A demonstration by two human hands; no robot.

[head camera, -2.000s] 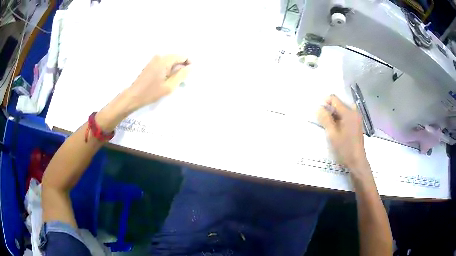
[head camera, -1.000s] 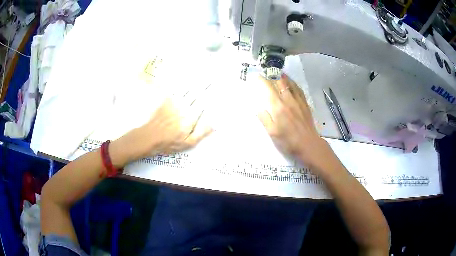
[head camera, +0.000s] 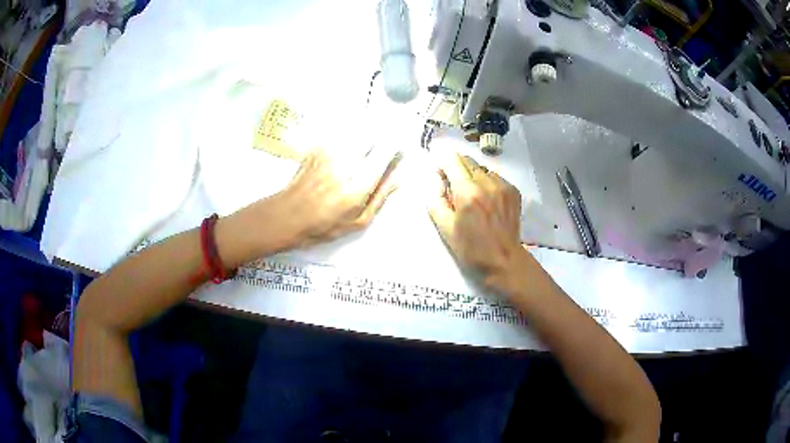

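White fabric (head camera: 165, 130) lies spread over the white table and almost merges with it. My left hand (head camera: 338, 201) rests on the fabric, fingers pointing toward the needle area (head camera: 426, 134). My right hand (head camera: 478, 208) is just right of it, fingers bent at the fabric near the needle. Glare hides the fabric edge and whether the fingers pinch it. A tan-yellow paper ticket (head camera: 277, 128) lies on the fabric beyond my left hand. The white sewing machine (head camera: 598, 86) stands at the right. Its work lamp (head camera: 398, 52) hangs left of the needle.
Metal snips (head camera: 578, 212) lie on the machine bed. A pink scrap (head camera: 700, 258) is at the machine's right end. A printed ruler (head camera: 416, 301) runs along the front edge. White cloth (head camera: 80, 82) lies at the far left, with a blue bin (head camera: 35, 260) below.
Both hands have come together near the needle from wide apart. The ticket has come into clear view. The camera view has shifted, showing the lamp and more of the machine.
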